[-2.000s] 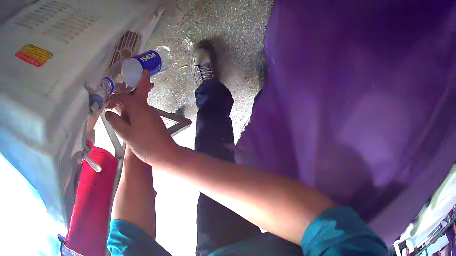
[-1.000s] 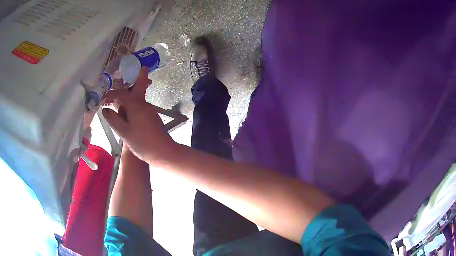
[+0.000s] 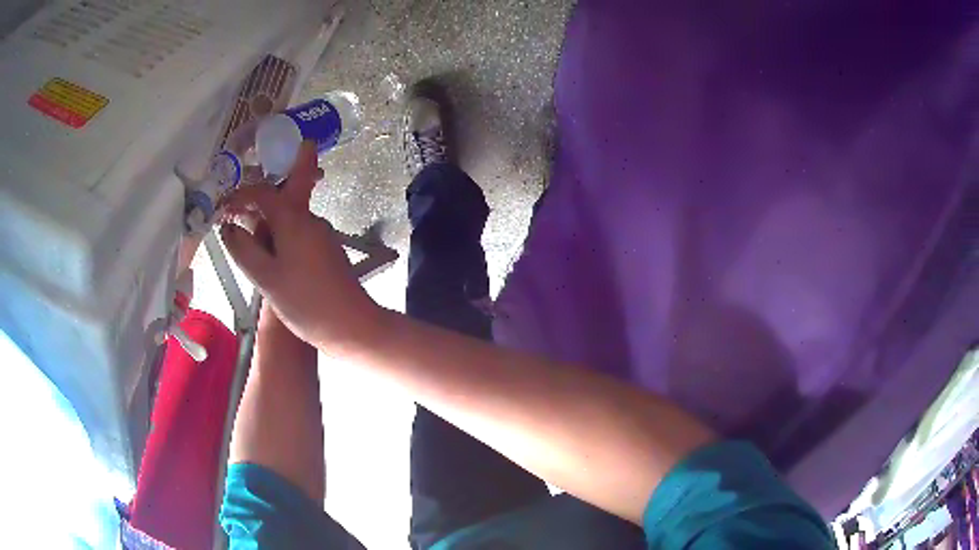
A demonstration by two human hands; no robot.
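Observation:
A clear bottle with a blue label (image 3: 316, 126) lies at a slant beside the pale dispenser casing (image 3: 64, 215). A blue ring shows near its upper left end, close to a small tap (image 3: 198, 211). My right hand (image 3: 295, 252) reaches in from the right with its fingers against the near side of the bottle, gripping it. My left forearm (image 3: 277, 414) comes up from the bottom and passes under my right wrist. My left hand is mostly hidden behind my right hand, so its grip cannot be told.
An orange-yellow and red sticker (image 3: 68, 102) is on the casing. A red cylinder-like object (image 3: 188, 419) and pale metal legs (image 3: 238, 295) stand below the tap. Purple cloth (image 3: 751, 215) fills the right side. My shoe (image 3: 426, 134) is on the grey floor. Pale items show at the lower right edge.
The view has shifted slightly. My hands and the bottle keep nearly the same place beside the dispenser.

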